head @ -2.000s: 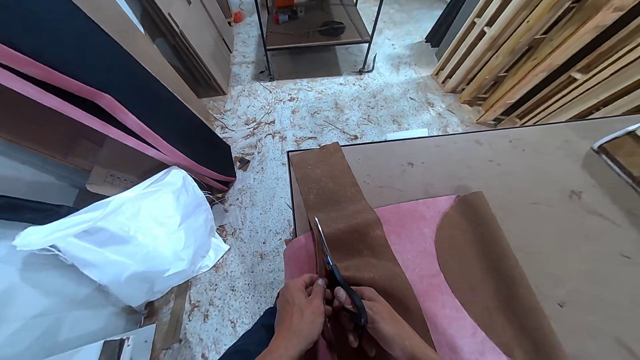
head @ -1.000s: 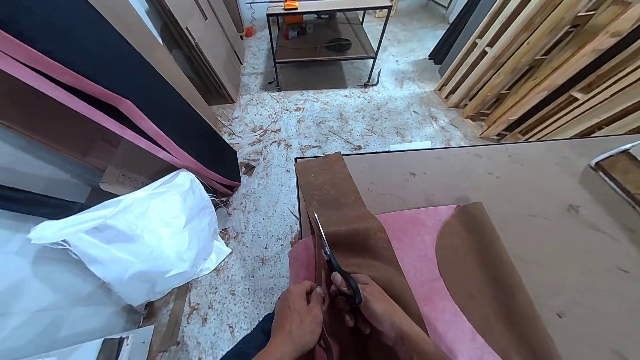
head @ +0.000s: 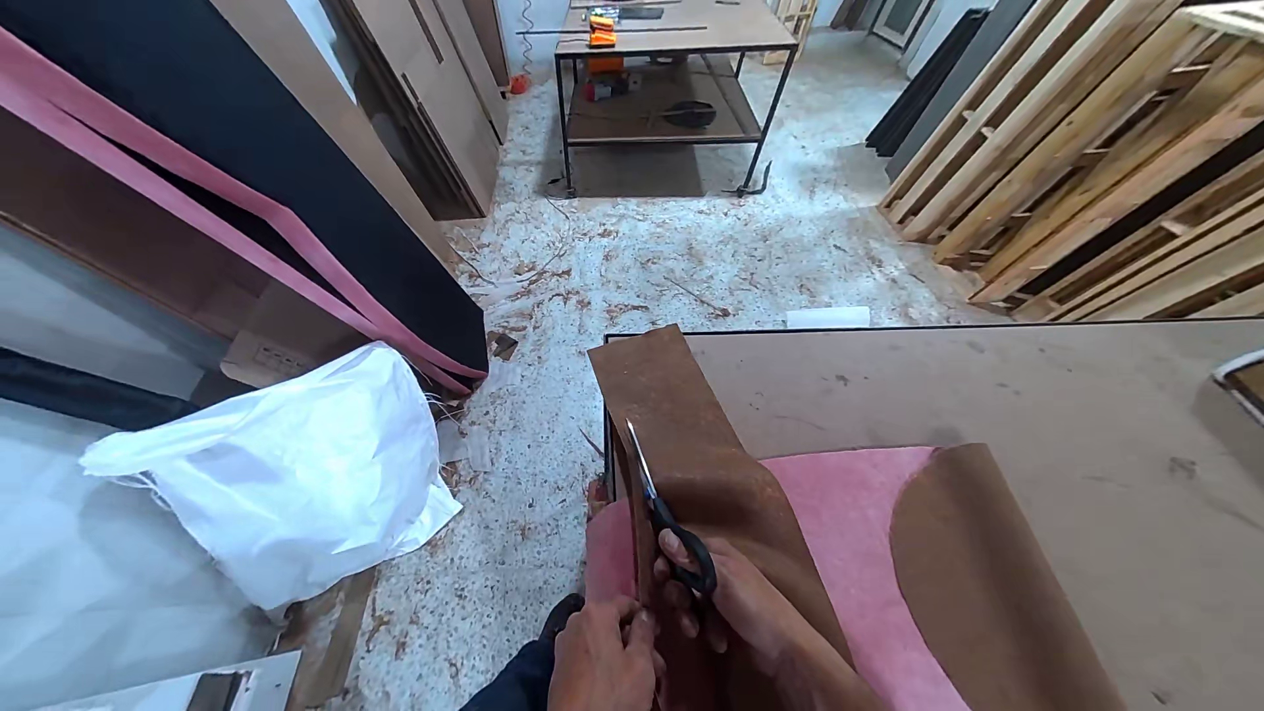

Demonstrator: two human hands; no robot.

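Brown sheet material (head: 716, 425), looking like leather with a pink underside (head: 849, 533), lies over the left edge of a worktable (head: 1047, 395), its right part folded over. My right hand (head: 731, 602) holds black-handled scissors (head: 681, 538), whose blades point away from me along the sheet's left edge. Close to the left of it, my left hand (head: 607, 657) pinches the edge of the material below the scissors. A narrow brown strip runs beside the blades. The lower blade is hidden, so how far the scissors are apart cannot be told.
On the left, a white plastic bag (head: 296, 474) sits beside tall dark panels (head: 336, 188) draped with pink strips (head: 227, 188). Scraps litter the floor (head: 513, 583). A metal-framed table (head: 681, 39) stands ahead, wooden frames (head: 1106, 128) lean at right, and a white-edged object (head: 1244, 380) is at the table's right.
The view has tilted up a little, showing more of the far table. Both hands stay at the left edge of the material, and the scissors remain in my right hand.
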